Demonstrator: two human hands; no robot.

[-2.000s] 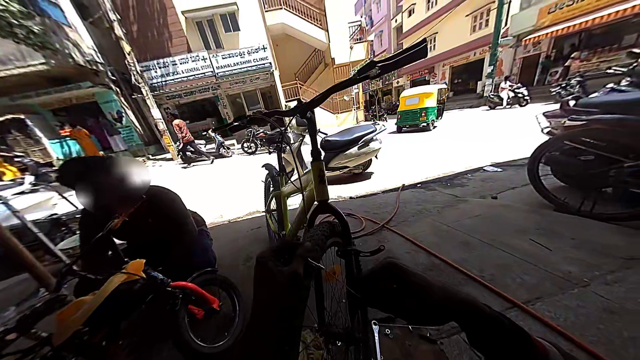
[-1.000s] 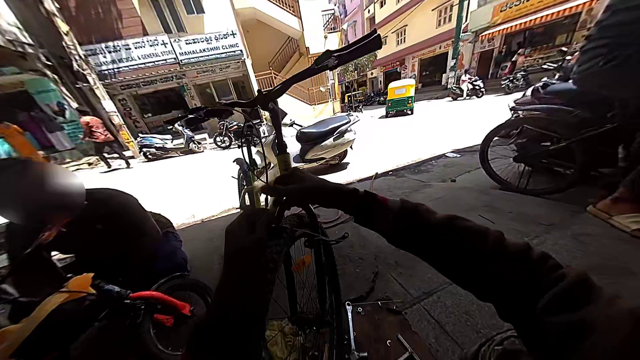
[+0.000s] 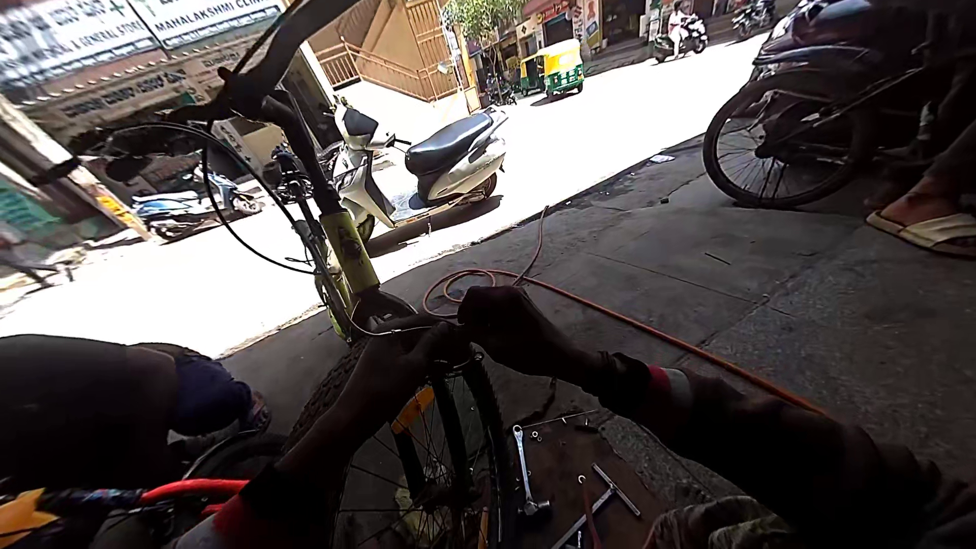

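A bicycle with a yellow-green frame (image 3: pixel 349 248) stands before me, its black handlebar (image 3: pixel 293 49) at the upper left and its front wheel (image 3: pixel 488 427) below my hands. Above the tyre, my left hand (image 3: pixel 404 358) has its fingers closed around a thin cable (image 3: pixel 374 331) near the front brake. My right hand (image 3: pixel 511 324) meets it at the fingertips, pinched together; what it pinches is hidden in shadow. An orange reflector (image 3: pixel 412 410) sits among the spokes. On the ground right of the wheel lie a wrench (image 3: pixel 524 469) and a T-handle tool (image 3: pixel 616 489).
An orange hose (image 3: pixel 648 324) runs across the pavement. At the left a person (image 3: pixel 84 404) crouches beside a red bicycle part (image 3: pixel 191 488). A white scooter (image 3: pixel 454 164) is parked on the street, and another wheel (image 3: pixel 785 145) and a sandalled foot (image 3: pixel 926 213) are at right.
My right hand has moved from the head tube area down to beside my left hand over the front wheel. The view has moved closer to the wheel.
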